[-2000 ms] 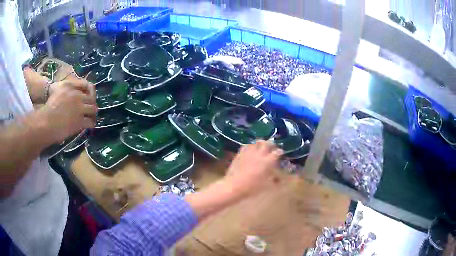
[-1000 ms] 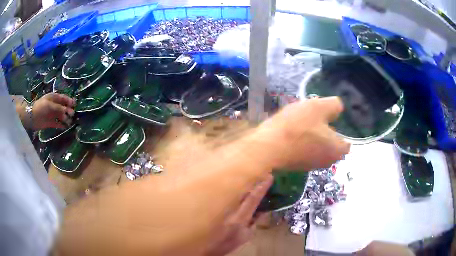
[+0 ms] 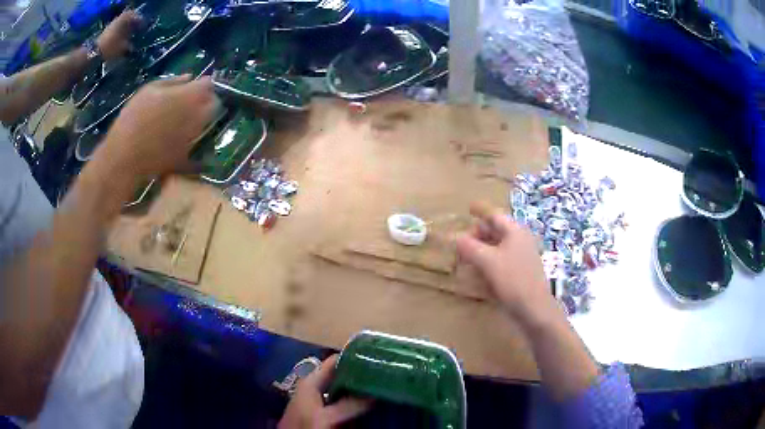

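Observation:
My left hand (image 3: 317, 400) grips a glossy green housing (image 3: 403, 377) at the bench's front edge, low in the view. The housing is tilted, shell side up, and cut off by the bottom edge. My right hand (image 3: 503, 260) pinches a thin pale swab (image 3: 449, 219), its tip end at the small white glue cup (image 3: 408, 229). The swab is blurred, so its tip is unclear. The cup stands on brown cardboard with pale contents inside.
Silver badges (image 3: 570, 209) lie beside my right hand, partly on a white sheet (image 3: 646, 335) with several housings (image 3: 692, 258). A smaller badge pile (image 3: 264, 194) lies left. Another person's arms (image 3: 126, 159) reach over stacked housings. A metal post (image 3: 463, 50) stands behind.
The other person's arm, which held a housing over the white sheet, has withdrawn left. My left hand's housing is now lower, at the front edge. My right hand has come up to the cup.

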